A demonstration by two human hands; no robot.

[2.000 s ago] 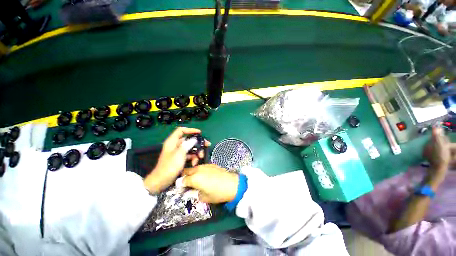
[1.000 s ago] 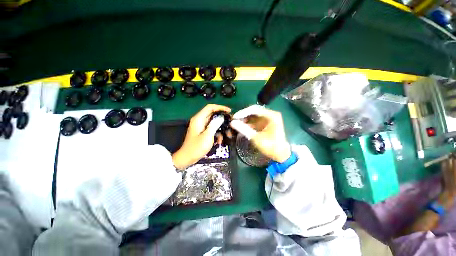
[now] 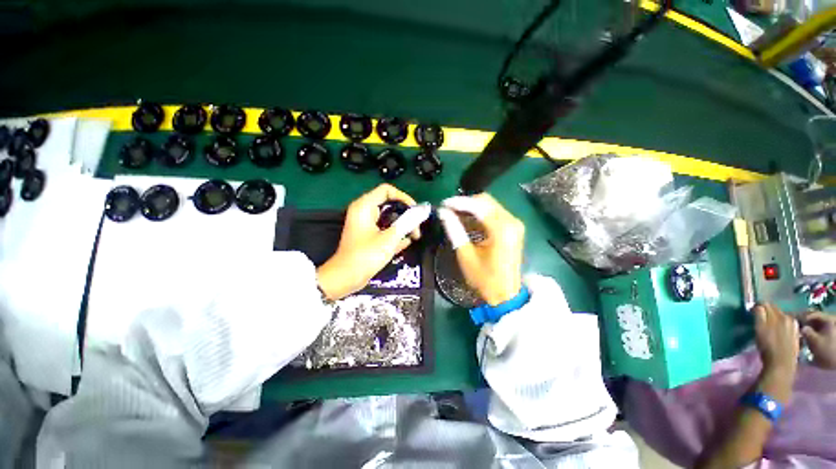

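My left hand (image 3: 369,240) holds a round black unit (image 3: 392,213) above the black parts tray (image 3: 428,316), its fingertips in white covers. My right hand (image 3: 492,245) is close to its right, with thumb and forefinger drawn together; whether a small part is between them is too small to tell. The electric screwdriver (image 3: 513,137) hangs slanted, its lower end just above my right hand, not gripped. The screw dish (image 3: 452,275) is partly hidden behind my right hand. Shiny metal parts (image 3: 367,332) fill the tray's near section.
Rows of black units (image 3: 223,150) stand along the yellow strip, and more are on white sheets (image 3: 174,266) at left. A plastic bag (image 3: 614,206) and a green box (image 3: 655,325) are at right. Another person's hands (image 3: 777,334) are beside a fixture (image 3: 768,240).
Since two seconds ago, both hands have come up from the metal parts. Over the last second, my right hand has stayed near the unit, and the neighbour's hands have come further into view.
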